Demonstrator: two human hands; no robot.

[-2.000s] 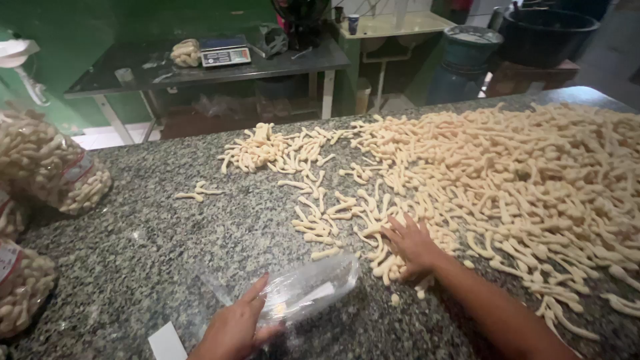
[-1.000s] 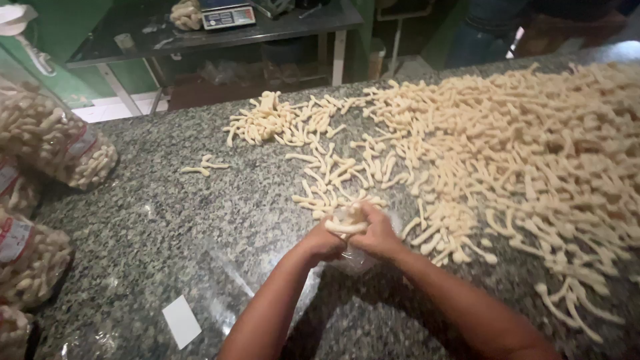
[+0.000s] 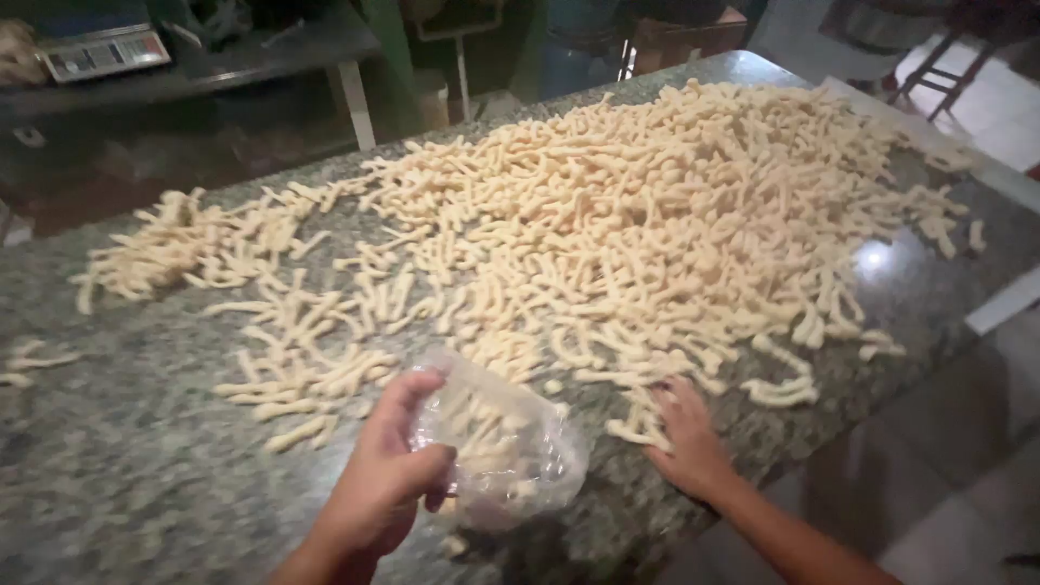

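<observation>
My left hand (image 3: 398, 467) grips the rim of a clear plastic bag (image 3: 520, 455), which lies tilted over the granite counter with some pale, stick-shaped snack pieces inside. My right hand (image 3: 689, 443) is at the near edge of a big heap of the same pieces (image 3: 617, 219). Its fingers curl around a few sticks (image 3: 638, 414); whether they are gripped or only touched cannot be told. A smaller pile (image 3: 162, 252) lies to the left of the heap, and loose sticks are spread between that pile and the bag.
The speckled granite counter (image 3: 106, 455) runs across the view; its right edge drops to a tiled floor. Some stray pieces (image 3: 32, 363) lie at the far left. Behind stands a dark table (image 3: 244, 73) with a digital scale (image 3: 106, 55). A stool (image 3: 946, 73) is at the upper right.
Both hands were together at the bag a second ago; now they are apart, the right one at the heap. The bag now holds visible pieces. The view has swung to the right.
</observation>
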